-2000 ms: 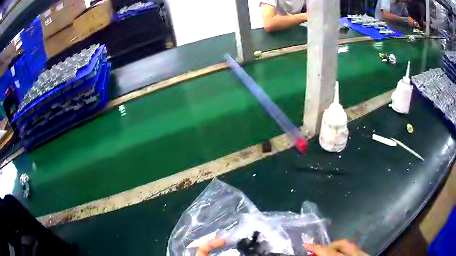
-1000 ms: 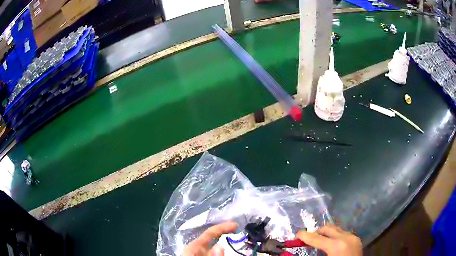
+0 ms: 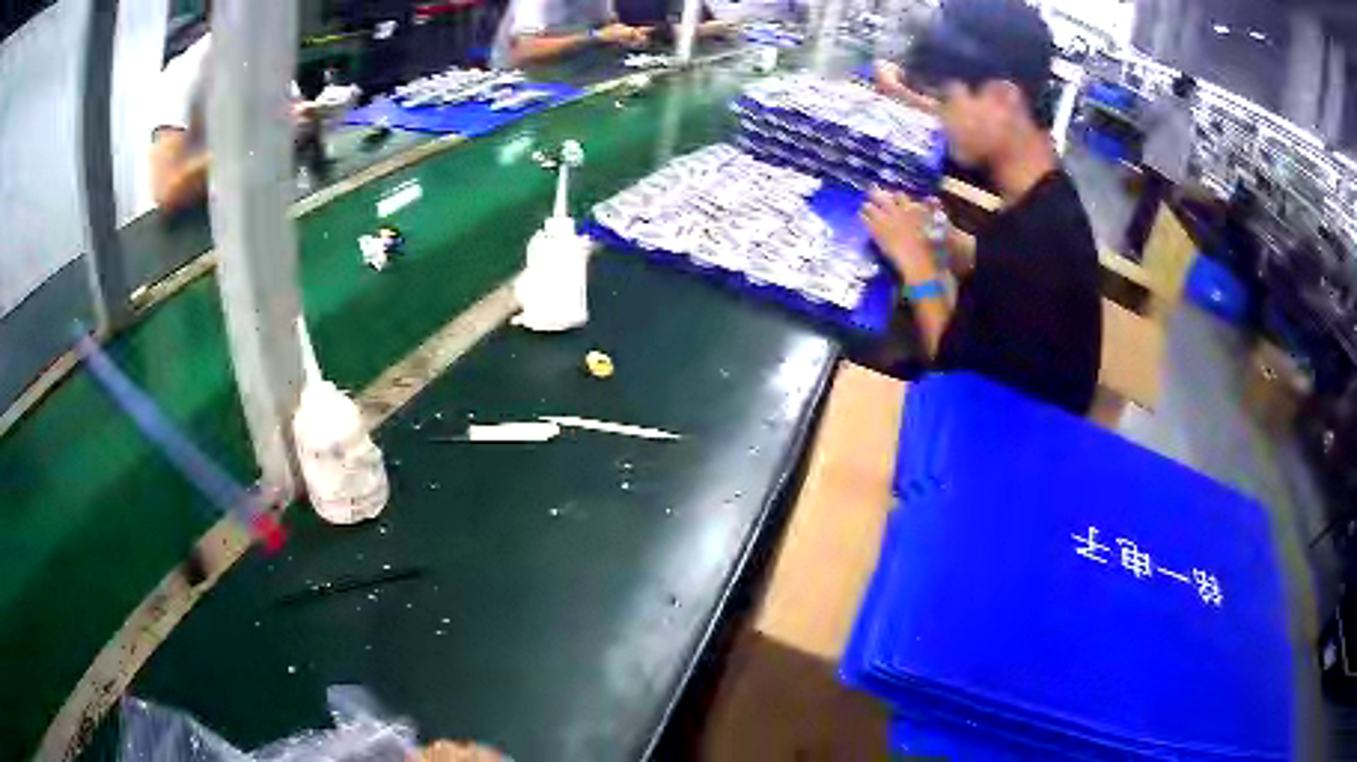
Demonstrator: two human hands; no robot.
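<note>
The crumpled clear plastic bag (image 3: 276, 740) shows only by its top edge at the bottom left. A small blurred piece of a hand, seemingly my right hand (image 3: 459, 752), is cut off by the bottom edge beside the bag. Its fingers and anything in it are hidden. My left hand is out of the picture. The red-handled cutters and the dark part are not in view. On the dark green bench (image 3: 595, 506) lie a white-handled tool (image 3: 514, 432), a thin dark stick (image 3: 350, 584) and a yellow cap (image 3: 598, 363).
Two white bottles (image 3: 339, 454) (image 3: 555, 276) stand by the green belt (image 3: 447, 201). A clear tube (image 3: 171, 439) with a red end crosses the belt. Filled blue trays (image 3: 729, 223) lie before a seated person (image 3: 1019, 283). Stacked blue sheets (image 3: 1079, 581) are at the right.
The view has swung right, bringing in the seated person and blue stack. The bag has moved to the bottom left of the picture. My left hand and the cutters have left the view.
</note>
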